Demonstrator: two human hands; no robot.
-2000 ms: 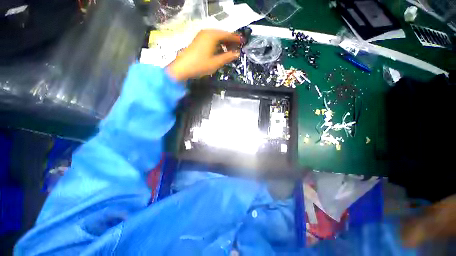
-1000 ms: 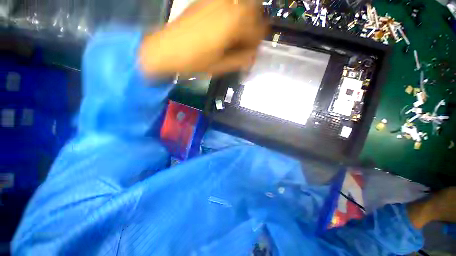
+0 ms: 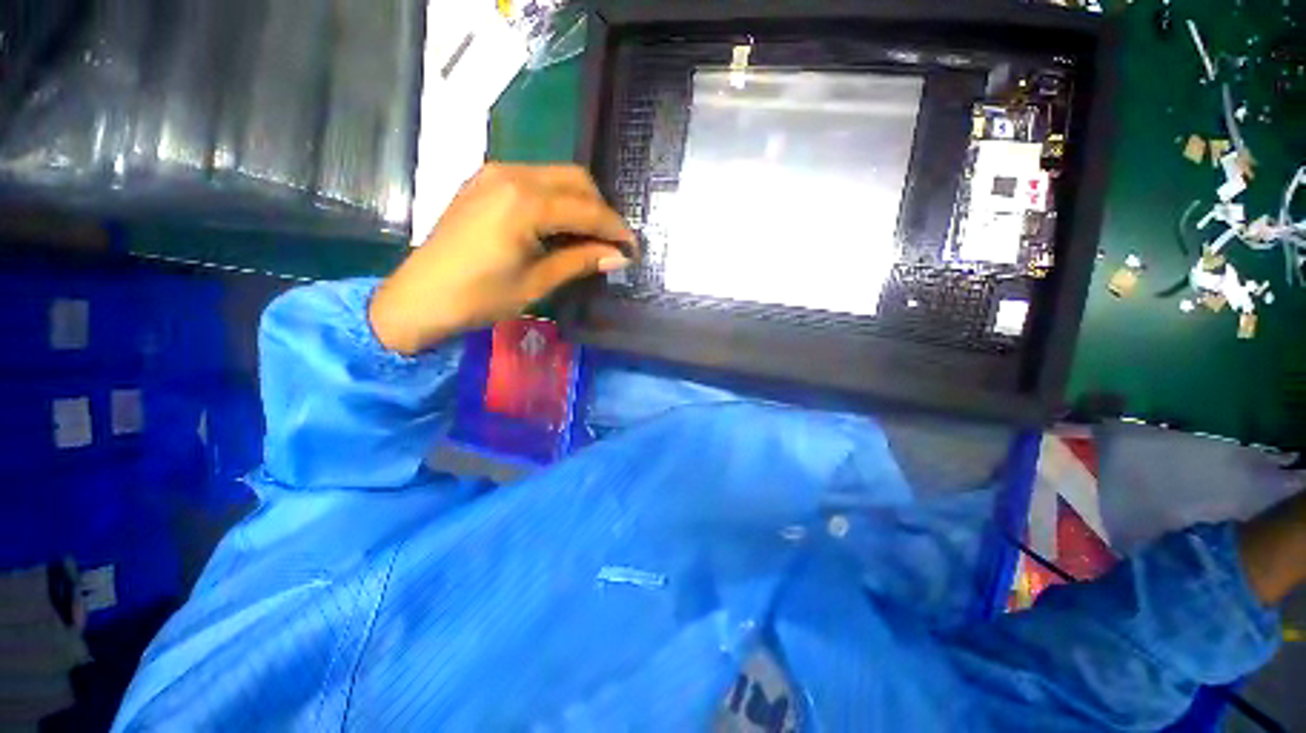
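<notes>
An open tablet housing (image 3: pixel 802 337) lies in a thick black frame (image 3: pixel 1081 215) on the green mat. A shiny silver-white battery pack (image 3: pixel 802 186) fills its middle. A mainboard strip (image 3: pixel 1003 201) with white and metallic patches is on its right side. My left hand (image 3: pixel 501 251) is at the housing's lower left corner, thumb and forefinger close together at the edge; whether a tiny part is between the fingertips cannot be told. My right hand (image 3: pixel 1279 551) is cut off by the right edge; only the wrist area shows, and its fingers are out of the picture.
White strips with yellowish bits (image 3: pixel 1225 215) lie on the green mat (image 3: pixel 1146 358) at right. White paper (image 3: pixel 451 100) and a clear plastic sheet (image 3: pixel 215 115) are at left. Bins with red contents (image 3: pixel 530 370) stand below the bench edge. Blue boxes (image 3: pixel 86 387) are at far left.
My left hand has come from the heaps beyond the device to the housing's left edge. The view has shifted, so the device appears larger and higher. My right arm stays low at the right.
</notes>
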